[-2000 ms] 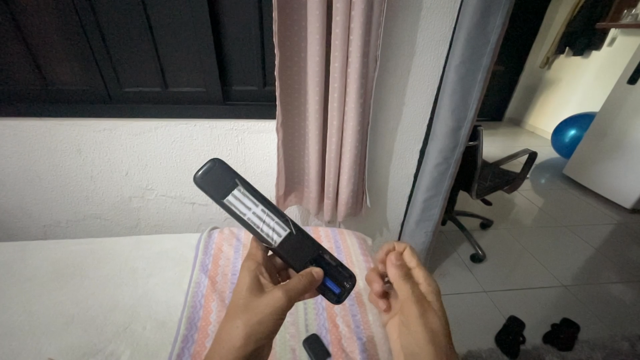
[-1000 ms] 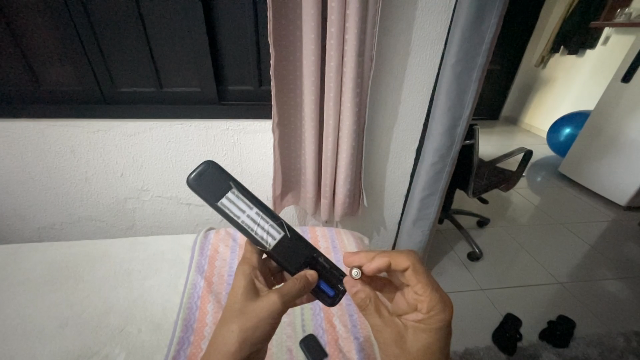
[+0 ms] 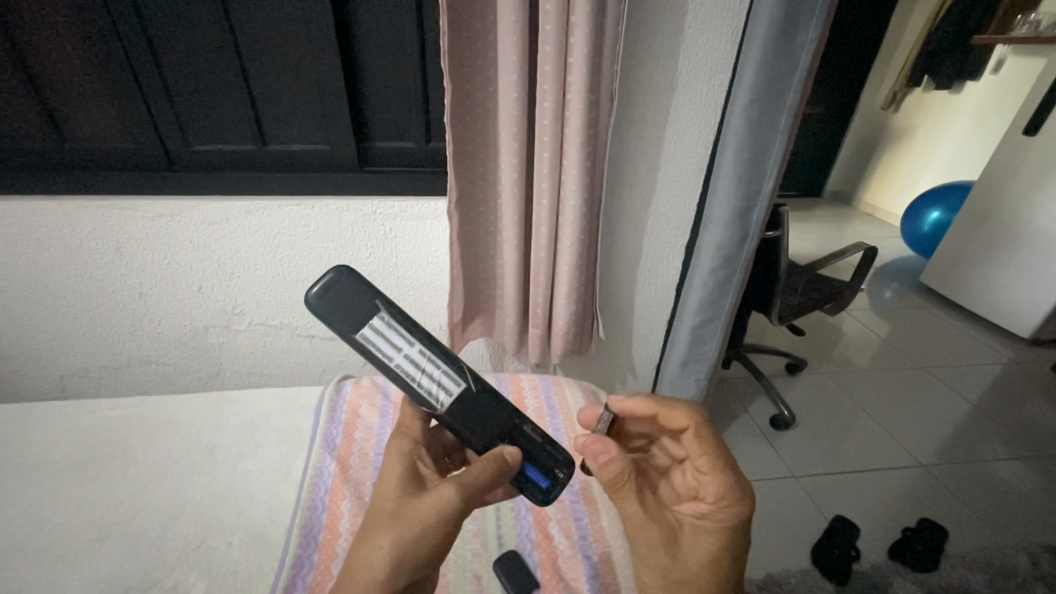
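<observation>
My left hand (image 3: 450, 487) holds a black remote control (image 3: 487, 404) by its lower half, back side up and tilted. A white label with writing is on its back, and a blue battery (image 3: 536, 476) shows in the open battery compartment near the thumb. To the right, my right hand (image 3: 668, 478) pinches a small cylindrical battery (image 3: 605, 419) between thumb and fingers, apart from the remote. A small black battery cover (image 3: 516, 572) lies on the striped cloth (image 3: 355, 462) below the hands.
The striped cloth lies over a pale bed or couch (image 3: 148, 487). Behind hang a pink curtain (image 3: 528, 181) and a grey curtain (image 3: 742, 181). At right are an office chair (image 3: 813, 289), a blue ball (image 3: 936, 219), a white appliance (image 3: 1002, 198) and black footwear (image 3: 836, 549) on the tiled floor.
The battery in my right hand has turned from end-on a second ago to showing its side, and that hand is now farther from the remote. My left hand keeps its hold.
</observation>
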